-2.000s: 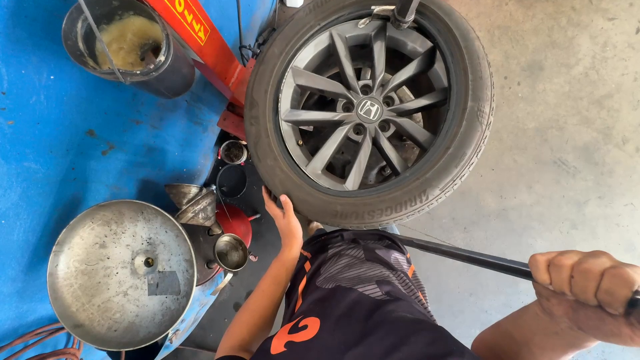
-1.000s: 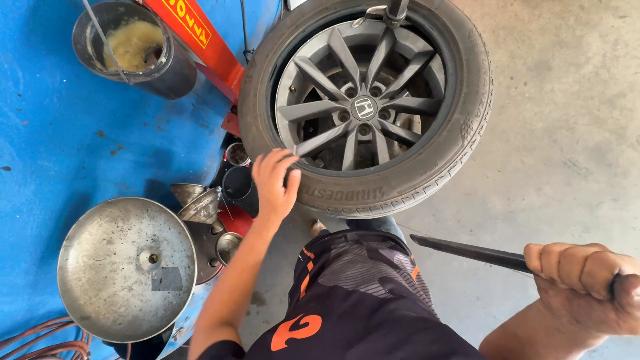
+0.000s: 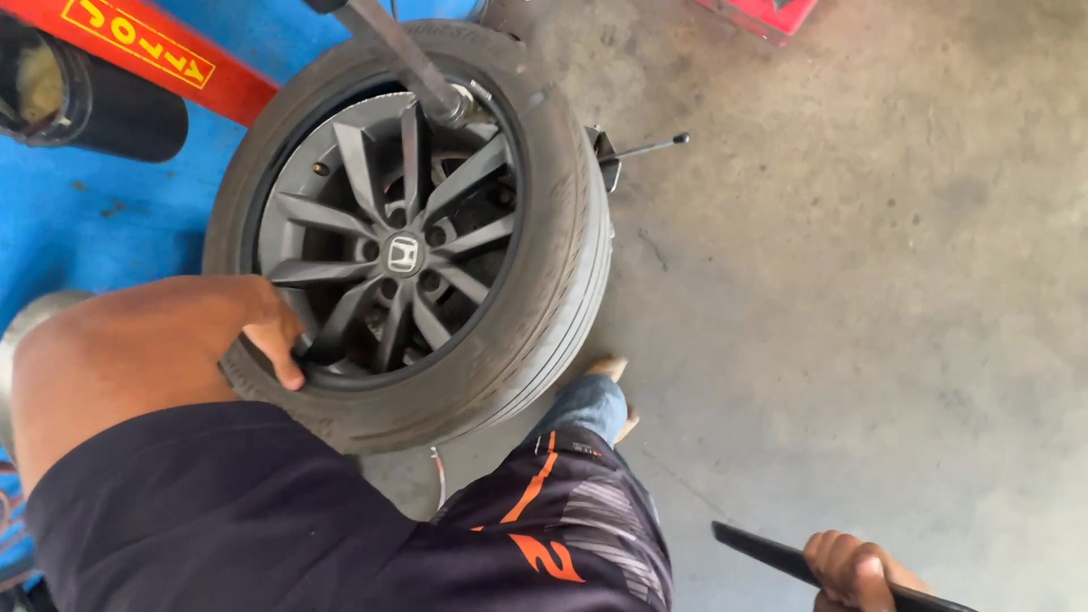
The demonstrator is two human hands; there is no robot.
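A tyre (image 3: 544, 314) on a dark grey alloy wheel (image 3: 336, 217) lies face up, with a mount head (image 3: 446, 106) of a tyre changer over the rim edge at the top. My left hand (image 3: 272, 327) rests at the lower left of the wheel, its thumb on the tyre sidewall and its other fingers partly hidden near the rim. At the lower right, away from the wheel, my right hand (image 3: 858, 569) is closed around a black tyre lever (image 3: 765, 548), whose flat end points left.
A red machine arm (image 3: 170, 55) and a dark bucket (image 3: 127, 115) stand at the upper left. A thin lever with a black knob (image 3: 680, 138) sticks out right of the tyre. A red object (image 3: 765, 17) lies at the top, and my foot (image 3: 608, 367) is below the tyre.
My left hand has moved from the near side of the tyre to the rim edge at its lower left. The right hand still holds the lever. The view has shifted and turned clearly.
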